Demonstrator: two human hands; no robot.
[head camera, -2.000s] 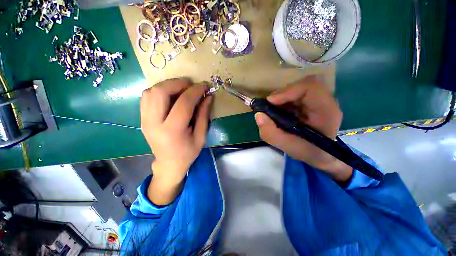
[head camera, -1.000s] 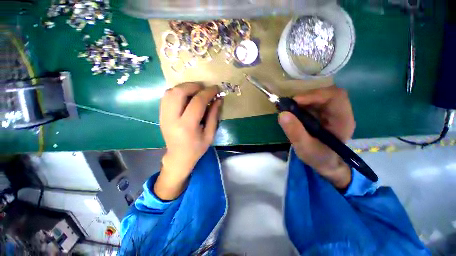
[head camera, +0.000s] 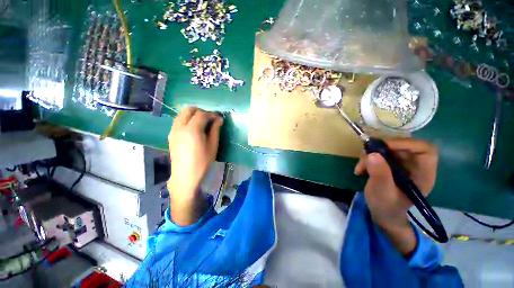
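Note:
My right hand (head camera: 397, 171) holds the black soldering iron (head camera: 403, 180). Its silver tip reaches the edge of the small round pot (head camera: 329, 96) with the white face. My left hand (head camera: 194, 138) is over the green mat, left of the tan board (head camera: 276, 132), fingers closed together. The thin solder wire (head camera: 163, 103) runs from the reel (head camera: 127, 88) into it, and a thin line shows again to its right. Something small and dark is at its fingertips, too blurred to name. Ring coils (head camera: 296, 77) lie piled on the board.
Heaps of small metal terminals (head camera: 211, 70) lie left of the board. The white tub of silvery crumbs (head camera: 366, 107) stands at right, with tweezers (head camera: 494, 132) beyond. The clear plastic hood (head camera: 344, 34) hangs over the back. A yellow tube (head camera: 125, 34) and trays (head camera: 96, 62) are far left.
The view has shifted left. My left hand has moved off the board toward the reel, away from the small pieces. The iron tip has moved from the board's front to the round pot.

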